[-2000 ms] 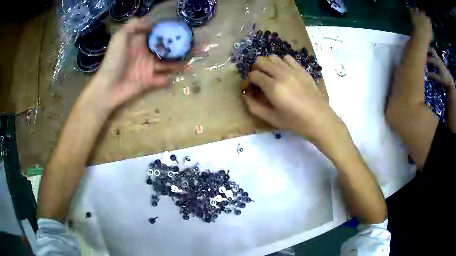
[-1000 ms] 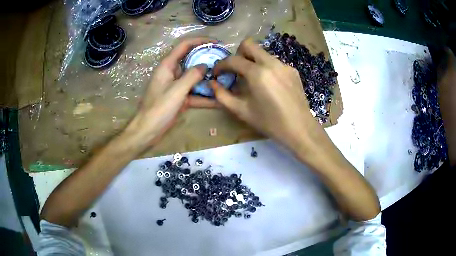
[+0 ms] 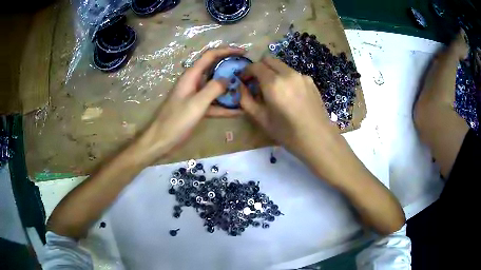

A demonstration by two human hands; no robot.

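Note:
A round housing (image 3: 225,70) with a pale blue inner face, a dark rim and a few dark spots is held over the brown board. My left hand (image 3: 191,95) is bare and grips it from the left, thumb on the inner face. My right hand (image 3: 285,97) has its fingertips together at the right part of the face; any small piece between them is hidden. A heap of dark inserts with pale rings (image 3: 332,79) lies right of my right hand. A second pile (image 3: 224,203) lies on the white sheet nearest me.
Black housings (image 3: 115,39) lie at the board's upper left, another housing (image 3: 228,8) at the top. Clear plastic film (image 3: 87,23) covers the upper left. A single insert (image 3: 272,158) lies on the white sheet. Another person's arm (image 3: 440,105) is at the right beside a dark pile.
My right hand has left the heap and come to the housing, which my left hand has brought right and lower. Since one second ago, both hands have shifted little. The other person's arm is back in view.

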